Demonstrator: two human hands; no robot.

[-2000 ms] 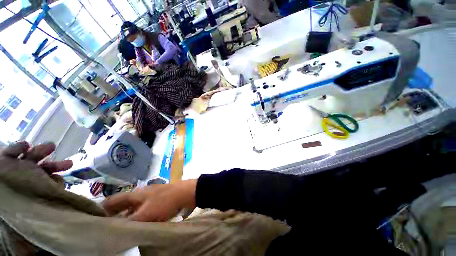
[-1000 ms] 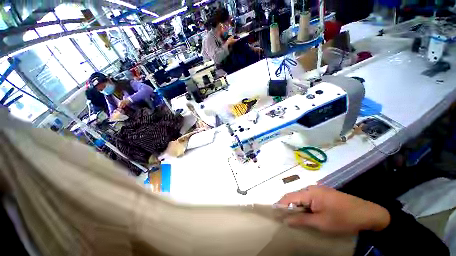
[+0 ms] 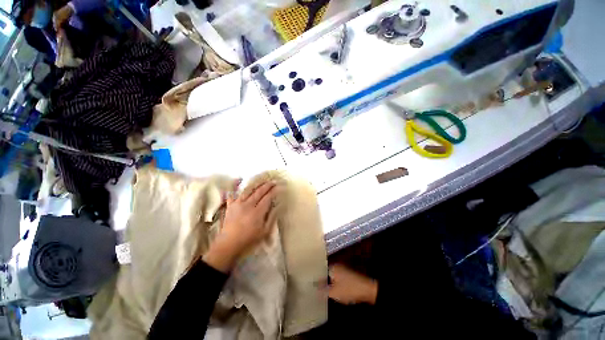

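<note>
A beige garment (image 3: 166,232) lies crumpled over the table's front edge, left of and below the needle area (image 3: 318,145) of the white sewing machine (image 3: 371,73). My left hand (image 3: 245,219) rests flat on the garment with its fingers spread towards the machine; no clear grip shows. My right hand (image 3: 351,284) is at the garment's right edge below the table edge. Its fingertips are blurred and partly hidden at the cloth, so its hold is unclear. Scissors with green and yellow loops (image 3: 430,147) lie on the table right of the needle area.
A brown tab (image 3: 392,175) lies near the table front. Dark striped fabric (image 3: 106,99) is heaped at the left back, near part of another person. A grey motor housing (image 3: 66,255) is at lower left. A yellow perforated basket (image 3: 298,21) stands behind the machine. Garment pieces (image 3: 557,246) are piled at lower right.
The garment has come down from being held up in front of me and now lies on the table edge. My left hand has come into view on top of it. The view has tilted down.
</note>
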